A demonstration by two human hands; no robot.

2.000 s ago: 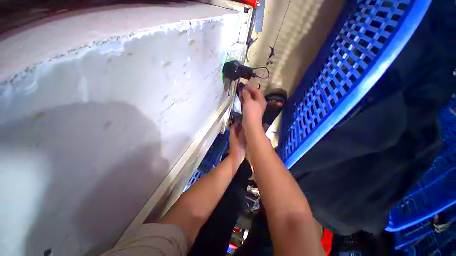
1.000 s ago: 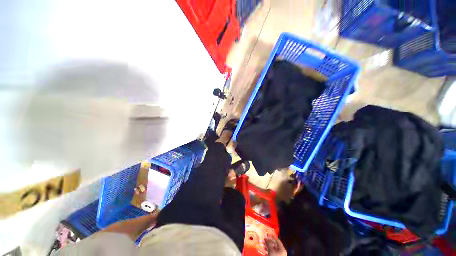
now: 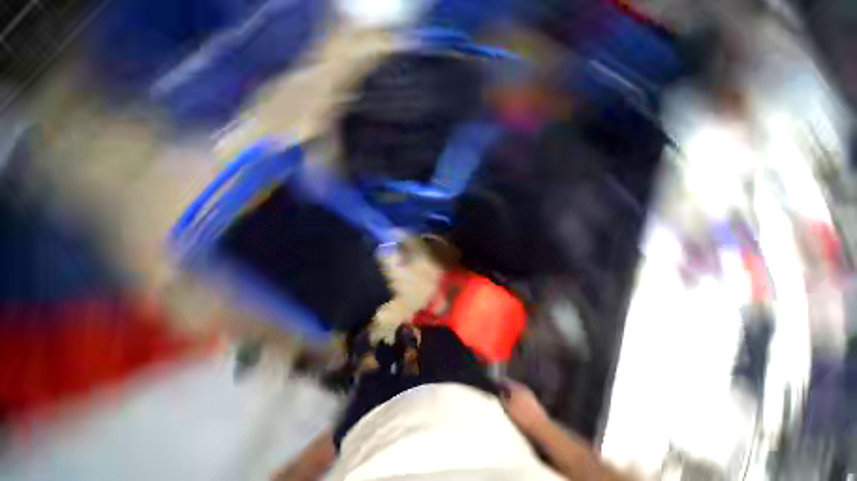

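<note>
The view is strongly blurred. My right hand (image 3: 523, 406) is low in the picture, beside my lap and just below the red plastic stool (image 3: 487, 318); its fingers are too blurred to tell whether it holds anything. Part of my left arm or hand (image 3: 310, 459) shows at the bottom edge, left of my pale shirt; its fingers cannot be made out. A blue crate (image 3: 214, 199) with black cloth (image 3: 296, 249) in it stands on the floor ahead, to the left.
More black cloth (image 3: 409, 108) lies over blue crates farther ahead. A large dark mass (image 3: 564, 211) is at right, beside a bright white surface (image 3: 658, 357). A pale surface (image 3: 179, 423) and a red blurred shape (image 3: 85, 357) are at lower left. My feet (image 3: 399, 348) are on the floor.
The view has swung to the right. The white table that filled the left is now only low at left. My hands, earlier together by a small black fitting, are now apart, near my lap.
</note>
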